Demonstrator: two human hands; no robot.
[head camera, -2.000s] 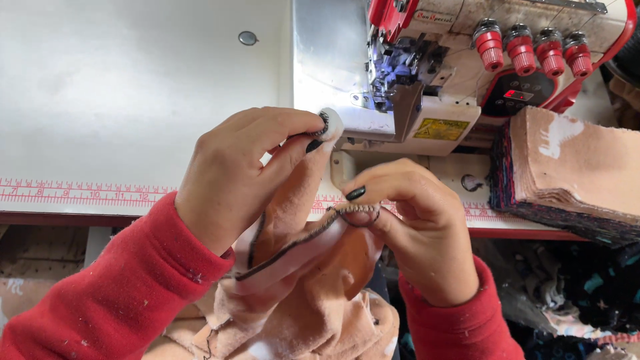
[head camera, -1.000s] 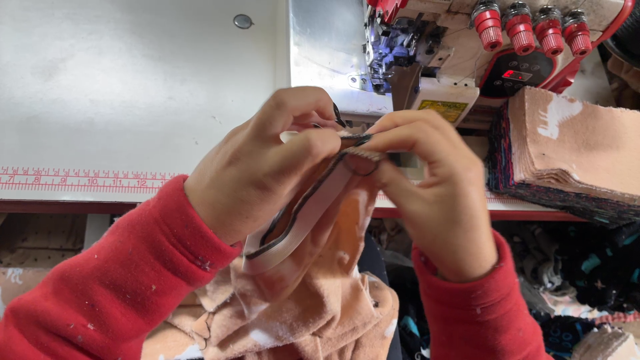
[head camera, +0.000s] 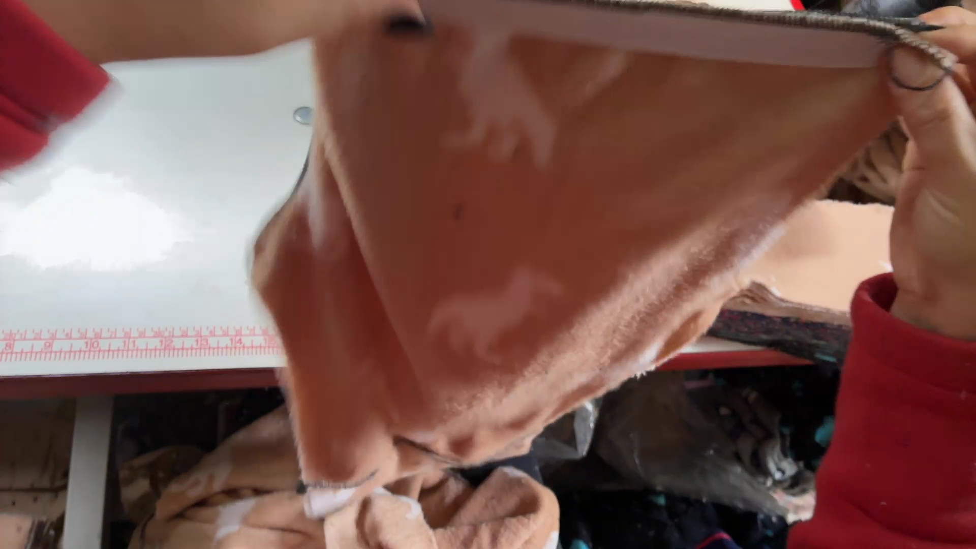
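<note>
A tan fleece fabric piece (head camera: 534, 213) with pale animal shapes hangs stretched between both hands, close to the camera. Along its top edge runs a pale band (head camera: 686, 38) with dark overlock stitching. My right hand (head camera: 934, 130) pinches the stitched corner at the upper right between thumb and fingers. My left hand (head camera: 358, 19), blurred and partly cut off by the top of the view, holds the upper left of the fabric; its fingertips are mostly hidden. The lower part of the cloth hangs in folds past the table's front edge.
Behind the fabric is a white sewing table (head camera: 152, 297) with a red printed ruler along its front. A stack of tan fleece pieces (head camera: 820, 244) lies at the right. Below the table are more bunched tan fleece (head camera: 229, 488) and clear plastic (head camera: 663, 435). The fabric hides most of the sewing machine.
The hands, close together one second ago, have moved apart and up, spreading the fabric between them. It now covers the place where the overlock machine showed.
</note>
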